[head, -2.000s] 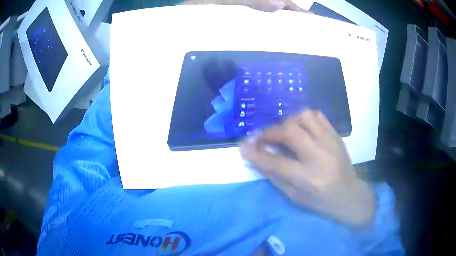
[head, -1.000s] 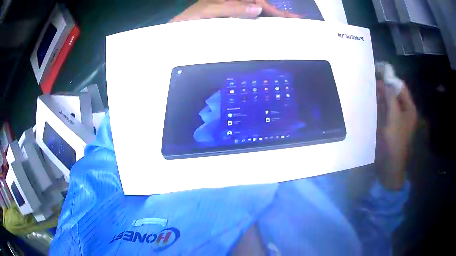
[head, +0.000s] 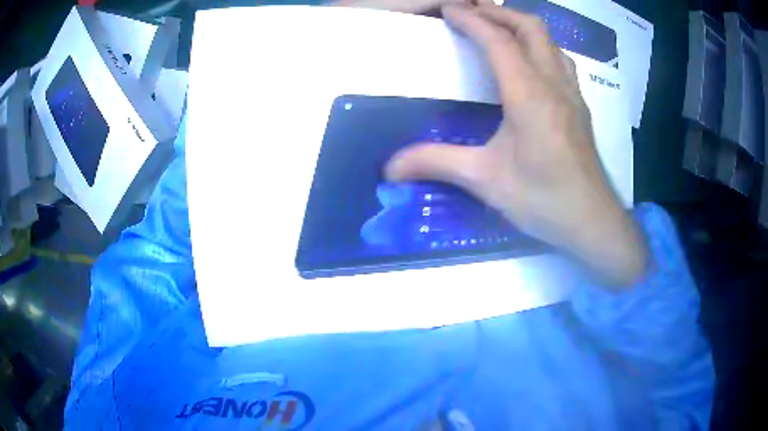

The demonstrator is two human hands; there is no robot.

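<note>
A white tablet gift box (head: 244, 177) is held tilted against my blue smock, its printed tablet picture facing me. My left hand (head: 404, 5) is a cut-off, mostly hidden strip of skin at the box's top edge and holds the box there. My right hand (head: 530, 156) lies over the right half of the face, slightly blurred. Its thumb is spread across the picture and its fingers reach up to the top edge. No wipe shows in it; its fingertips are partly unclear.
Another printed box (head: 80, 126) leans at the left, with white cartons behind and beside it. A further printed box (head: 636, 50) shows behind the held box at upper right. Pale carton edges (head: 716, 101) stand at the far right. A yellow floor line (head: 63, 254) is at lower left.
My right hand has come from beyond the box's right edge onto its face and up to the top edge. The white wad seen in it no longer shows. The view has also shifted.
</note>
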